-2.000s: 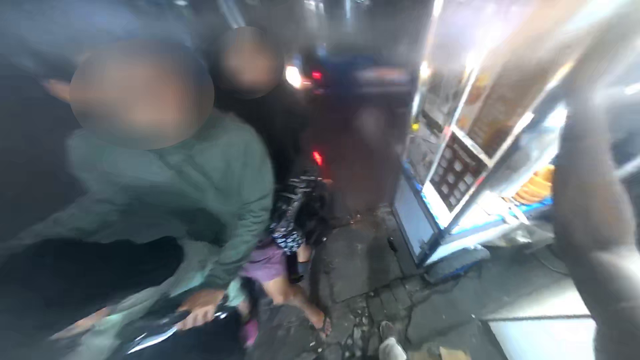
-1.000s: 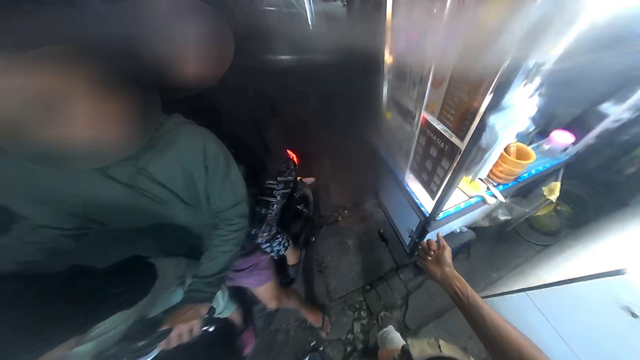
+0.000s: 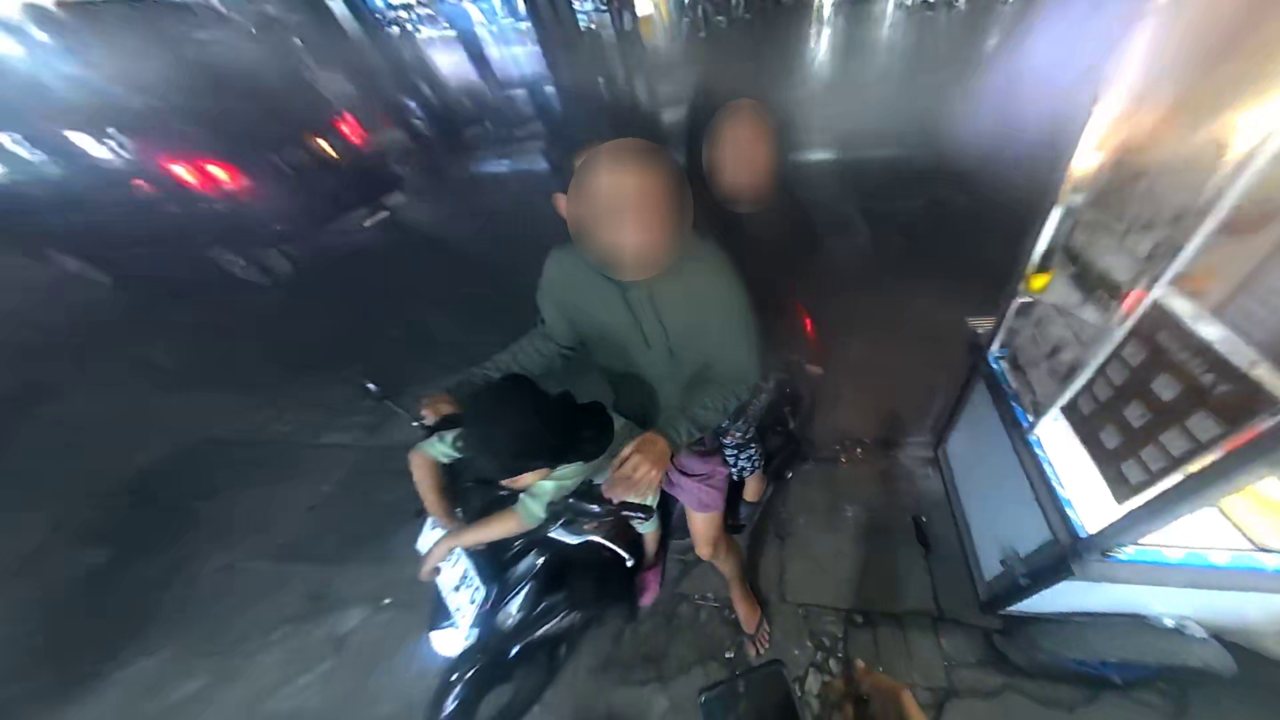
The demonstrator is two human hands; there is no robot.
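Note:
The blurred top of my right hand (image 3: 880, 692) shows at the bottom edge; whether its fingers are closed is unclear. Just left of it is a dark, flat phone-like object (image 3: 750, 692), cut off by the frame; what supports it cannot be told. My left hand is out of view. A motorbike (image 3: 520, 600) stands ahead, bearing a person in a green hooded sweatshirt (image 3: 650, 330), a smaller person in a black head covering (image 3: 530, 425) leaning over the handlebar, and a person in dark clothes (image 3: 765, 240) behind.
A lit glass-sided food cart (image 3: 1000, 500) stands on the right, with a dark panel of pictures (image 3: 1165, 400) and a wheel (image 3: 1115, 645) below. Cracked paving (image 3: 850, 540) lies between cart and motorbike. Vehicles with red lights (image 3: 205, 175) are on the road at upper left.
My right hand was at the cart's lower corner one second ago; now it is away from it, low in view. The view has swung left, showing more of the motorbike and road.

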